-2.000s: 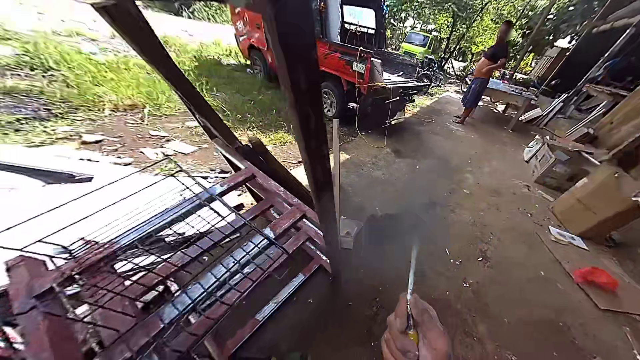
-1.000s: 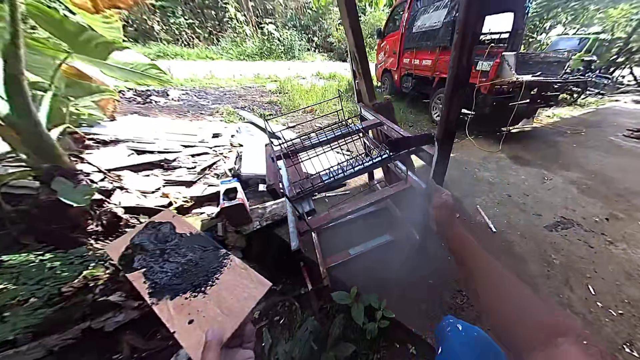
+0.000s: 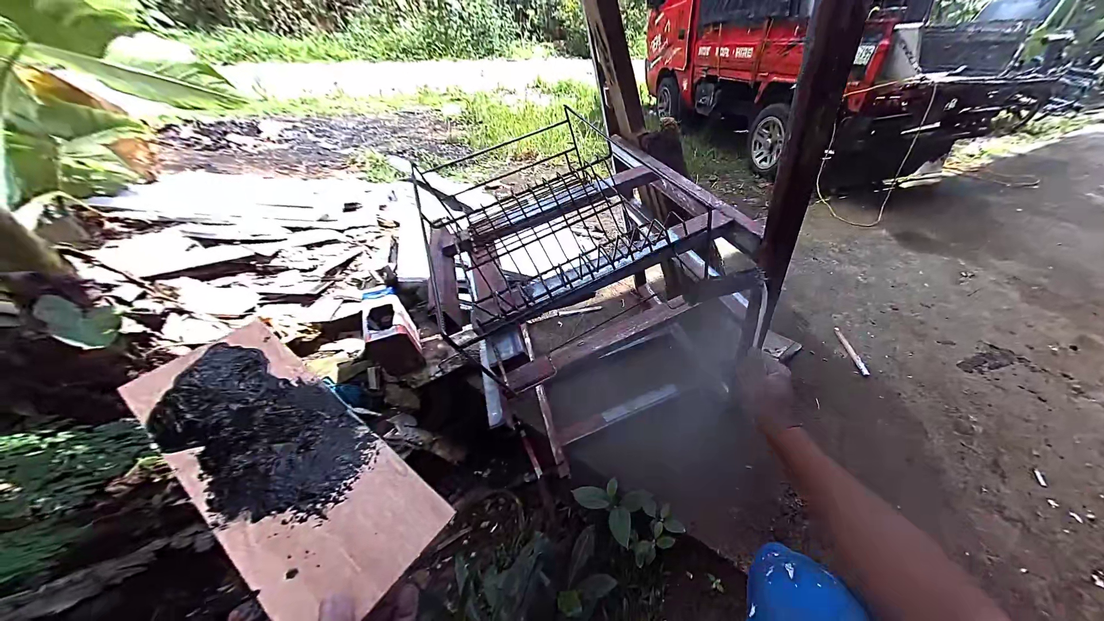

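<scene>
My left hand [image 3: 371,604] is at the bottom edge, its fingers on the near edge of a thin brown board [image 3: 388,517]. A heap of black, charred-looking material [image 3: 259,431] lies on the board. My right arm reaches up from the lower right, and my right hand [image 3: 765,390] is at the foot of a dark wooden post [image 3: 806,147]. A narrow pale strip rises just above that hand; blur hides whether the fingers hold it. Left of the post, a black wire rack [image 3: 552,233] rests on a reddish-brown wooden frame [image 3: 604,345].
A small open carton [image 3: 392,328] stands between board and frame. Broken flat pieces [image 3: 207,259] litter the ground behind. A blue, white-specked object [image 3: 798,586] is beside my right arm. A red truck [image 3: 742,69] is parked beyond the post; a pale stick [image 3: 851,352] lies on the ground.
The view has swung left from the first frame, where my right hand held a thin pale tool with a yellow part. The board with the black heap shows in the last two frames.
</scene>
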